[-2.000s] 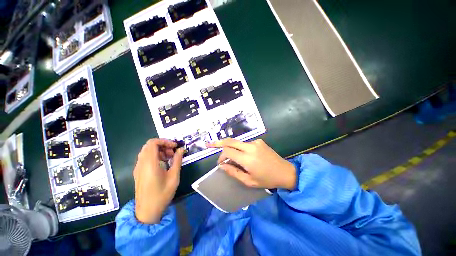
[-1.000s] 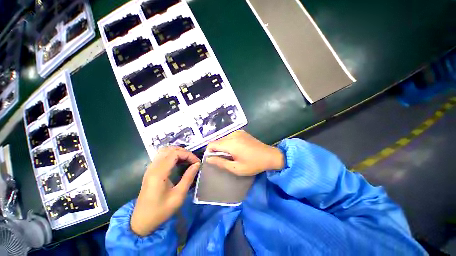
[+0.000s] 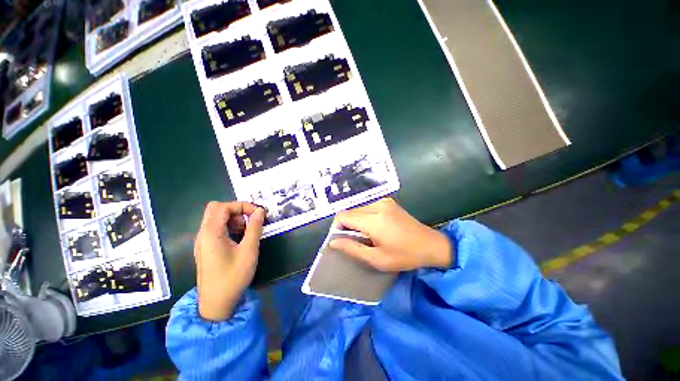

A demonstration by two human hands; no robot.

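Note:
A white tray (image 3: 307, 223) with two columns of black phone parts (image 3: 335, 126) lies in front of me. Its two nearest parts look shiny with glare. My left hand (image 3: 230, 253) is at the tray's near left corner, thumb and index fingertips pinched together; whether a small piece is between them is too small to tell. My right hand (image 3: 391, 234) holds a grey-brown adhesive sheet (image 3: 347, 277) with white edges, below the tray's near right edge. The fingers cover the sheet's upper part.
A second adhesive sheet (image 3: 501, 93) lies on the green bench (image 3: 417, 126) to the right. A neighbouring white tray (image 3: 158, 279) with black parts is at left. More trays (image 3: 95, 58) stand beyond the pale rail. A white fan (image 3: 19, 335) is at the lower left.
Since one second ago my left hand has moved away from the sheet's edge to the tray's near left corner, fingertips now together. The right hand still holds the sheet. The view has shifted.

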